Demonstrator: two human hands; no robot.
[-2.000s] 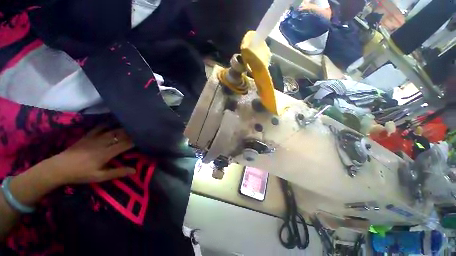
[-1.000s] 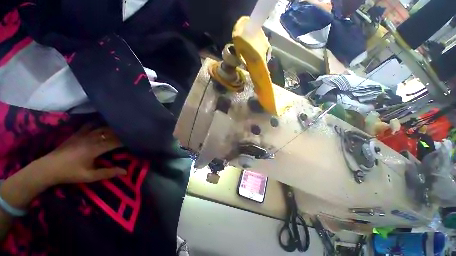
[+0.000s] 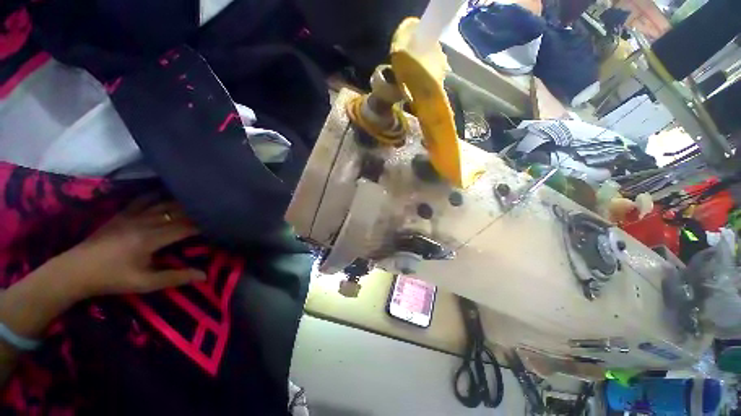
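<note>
A garment with black cloth, hot-pink splatter print and white sections [image 3: 69, 122] fills the left side. My left hand [image 3: 142, 248] comes in from the left edge and lies palm down on the garment, thumb apart from the fingers, beside a pink angular line emblem [image 3: 203, 333]. The fingertips are partly hidden at a dark cloth fold. A black strip with pink marks [image 3: 183, 114] lies above the hand. The cloth's right edge reaches the off-white sewing machine head [image 3: 325, 175]; the needle point is not clearly visible. My right hand is not in view.
A lit smartphone [image 3: 412, 300] and black-handled scissors [image 3: 478, 366] lie beside the machine arm. A yellow flap [image 3: 435, 122] sticks up from the head. A blue cylindrical object [image 3: 658, 396] is at the lower right; heaped striped cloth [image 3: 561, 146] lies behind.
The view has shifted, so the machine and garment sit somewhat higher in the picture than two seconds ago. My left hand stays on the garment beside the emblem.
</note>
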